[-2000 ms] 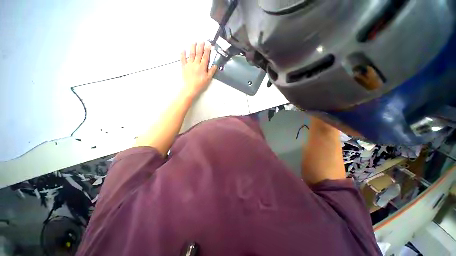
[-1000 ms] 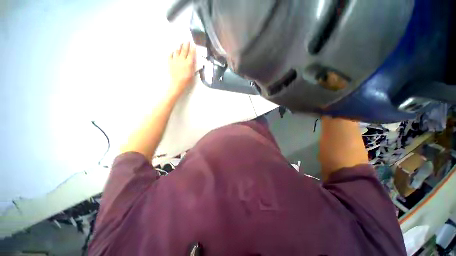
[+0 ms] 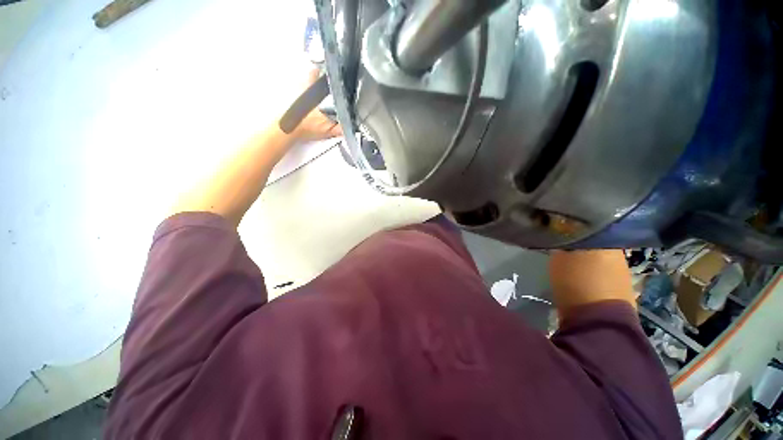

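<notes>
The cutting machine's silver-grey and blue motor body (image 3: 549, 120) fills the upper right. A brown-grey lever (image 3: 302, 106) sticks out from its left side. My left hand (image 3: 319, 127) is at the white paper-topped lay (image 3: 154, 120), beside the machine's upright; the lever and machine parts hide most of the fingers, so its grip cannot be told. A dark cut line runs in the lay from near this hand down to the left. My right forearm reaches up under the motor body, which hides my right hand. The base plate is mostly hidden.
A narrow brown bar (image 3: 120, 12) lies on the marker at the upper left. The table's near edge passes in front of my body. Scraps and an open cardboard box (image 3: 706, 288) are at the lower right, beside a pale orange-edged surface (image 3: 730, 335).
The motor body looms larger, tilted differently, with its lever now across my left hand. The view has shifted, bringing the brown bar into sight. My left hand is lower and less visible.
</notes>
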